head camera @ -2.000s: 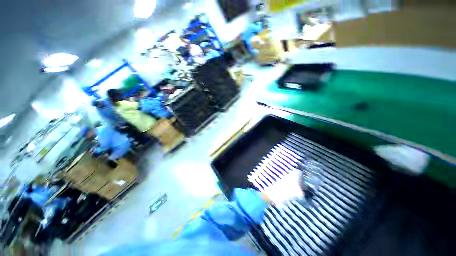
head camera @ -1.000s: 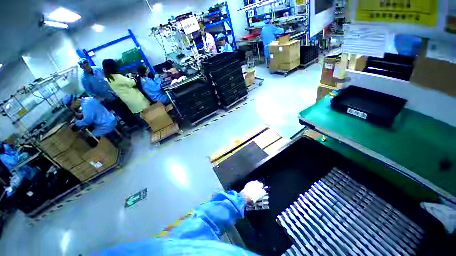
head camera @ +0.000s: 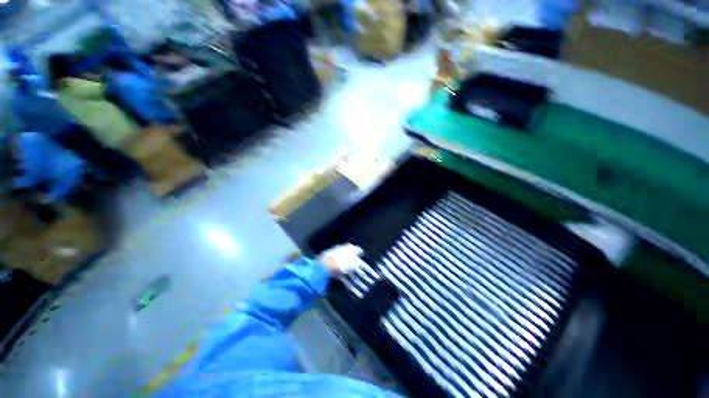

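Silvery metal bars (head camera: 474, 288) lie side by side in long columns in a large black tray (head camera: 381, 214). My left hand (head camera: 342, 260), in a white glove with a blue sleeve, is at the tray's left side. A few short pale strips (head camera: 363, 281) show right at its fingers; blur hides whether they are gripped or only touched. A dark gap parts them from the lower rows. My right hand cannot be made out; only a faint grey blur shows at the lower right.
A green bench (head camera: 622, 167) runs along the right, with a smaller dark tray (head camera: 500, 99) and a crumpled white item (head camera: 605, 239) at its near edge. A grey board (head camera: 320, 208) lies beyond the tray. Blurred people, cartons (head camera: 162, 158) and stacked black trays (head camera: 276, 68) stand across the floor.
The view has shifted and blurred since one second ago. My left hand was over the middle bars two seconds ago; it is now at the tray's left side, about where it was one second ago.
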